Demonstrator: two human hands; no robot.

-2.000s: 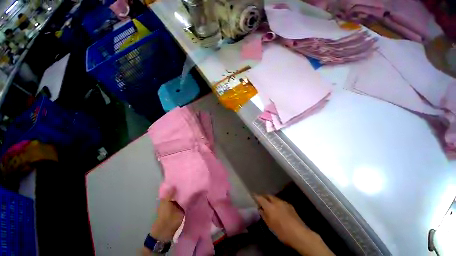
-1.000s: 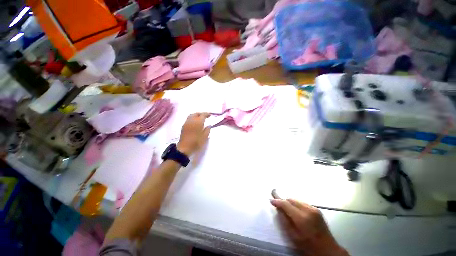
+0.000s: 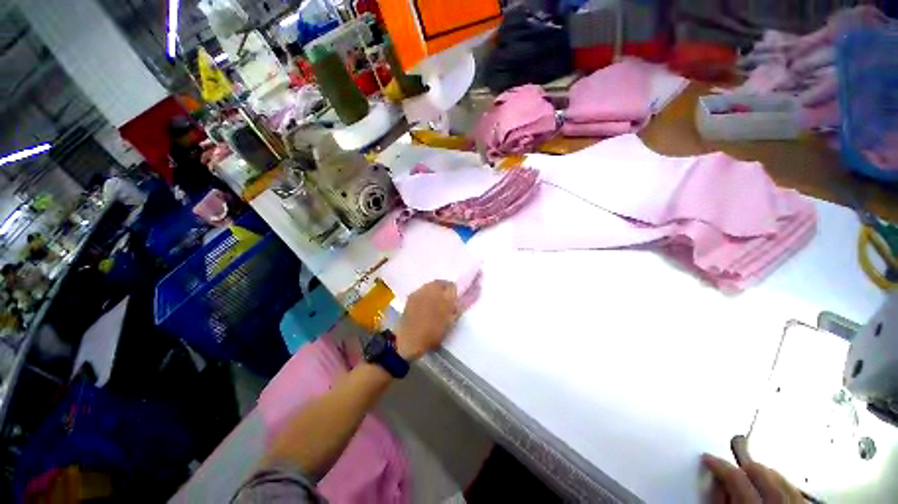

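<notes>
My left hand [image 3: 429, 317], with a dark watch on the wrist, is at the near end of a pale pink stack of cut pieces [image 3: 421, 258] by the table's front edge. Its fingertips touch the stack's corner; whether they grip a piece cannot be told. My right hand [image 3: 753, 482] is low at the right, cut off by the bottom edge, beside the machine's needle plate [image 3: 822, 413]. No fabric shows in it. A fanned pink bundle [image 3: 497, 200] lies behind the stack. A larger layered pink bundle [image 3: 734, 212] lies at the back of the white table.
Sewn pink panels [image 3: 369, 458] are piled below the table's left edge, under my left forearm. The machine head [image 3: 876, 359] is cut off at the right. Yellow-handled scissors [image 3: 874, 258] lie behind it. A white box [image 3: 748, 118] and folded pink bundles [image 3: 610, 98] stand on the brown surface.
The view has turned left. My left hand has moved from the larger bundle to the pale stack near the front edge. My right hand is now lower, near the needle plate.
</notes>
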